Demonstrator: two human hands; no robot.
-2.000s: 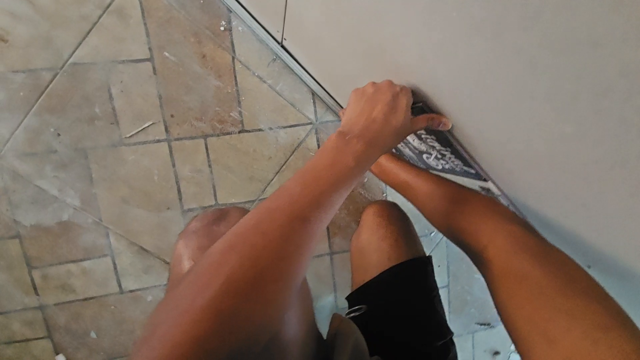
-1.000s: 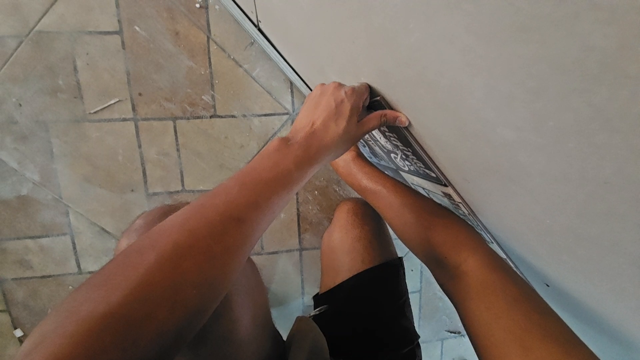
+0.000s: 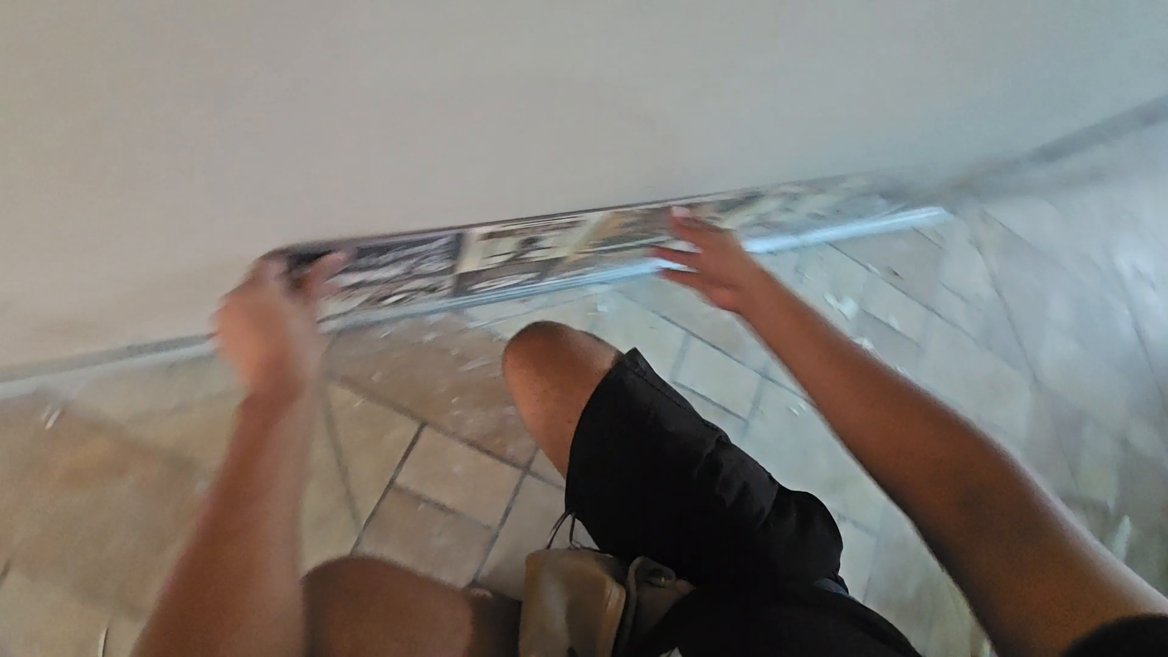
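Note:
A long, narrow strip printed with pictures and lettering [image 3: 525, 246] runs along the foot of the pale wall, its far right end blurred. My left hand [image 3: 269, 319] grips the strip's left end, with the thumb over its printed face. My right hand [image 3: 707, 260] is spread at the middle of the strip, fingertips at its face; whether they press on it is unclear. A pale, bluish-white edging [image 3: 839, 228] lies along the strip's lower side, between it and the floor. Motion blurs both hands.
The plain wall [image 3: 547, 109] rises behind the strip. Stone-look floor tiles [image 3: 456, 474] with scattered pale debris [image 3: 844, 306] spread in front. My bent knee [image 3: 557, 365] is close to the strip, and a tan pouch [image 3: 575, 598] hangs at my waist.
My hands, close together at one end of the strip before, are now far apart, the right one farther along it. The view has turned strongly, and more of the strip shows.

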